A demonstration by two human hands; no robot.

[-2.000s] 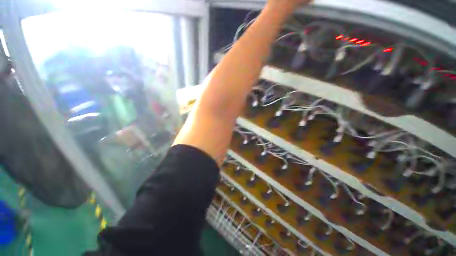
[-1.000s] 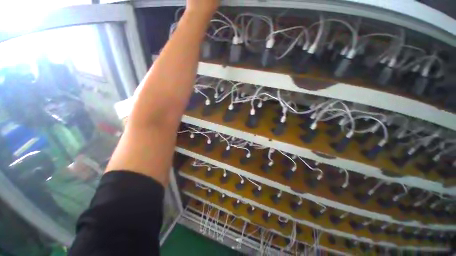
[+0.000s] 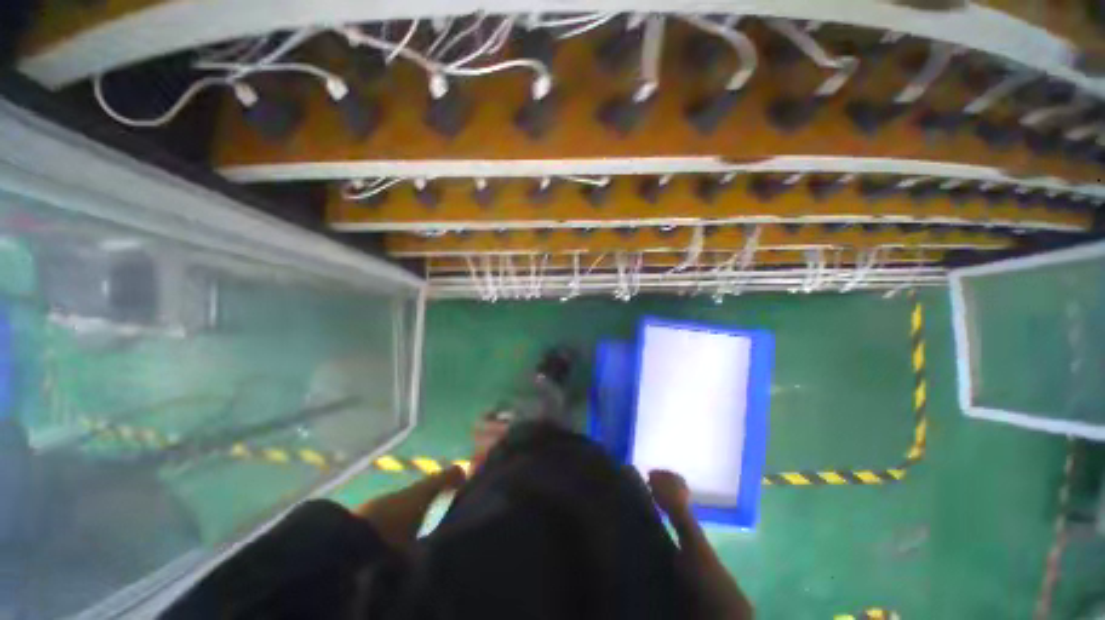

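A blue crate (image 3: 761, 418) stands on the floor below the rack, with a flat white sheet (image 3: 693, 406) inside. Another blue shape (image 3: 612, 390) shows along its left side. My right hand (image 3: 668, 489) is by the crate's lower left edge, small and blurred; its fingers are unclear. My left hand (image 3: 451, 477) is low at the left of my dark-clothed body, partly hidden and blurred. Black adapters (image 3: 539, 113) stand in rows on the yellow rack boards (image 3: 400, 148), with white cables (image 3: 542, 82) plugged into their tops.
Clear door panels in pale frames stand at left (image 3: 418, 351) and right (image 3: 965, 351). Yellow-black floor tape (image 3: 917, 388) crosses the green floor. Loose white cables (image 3: 624, 276) hang from the lowest tier. A dark blurred shape (image 3: 555, 369) is left of the crate.
The view has swung down from the upper shelves to the floor and crate. My raised arm has left the upper rack, and both hands are now low by my body.
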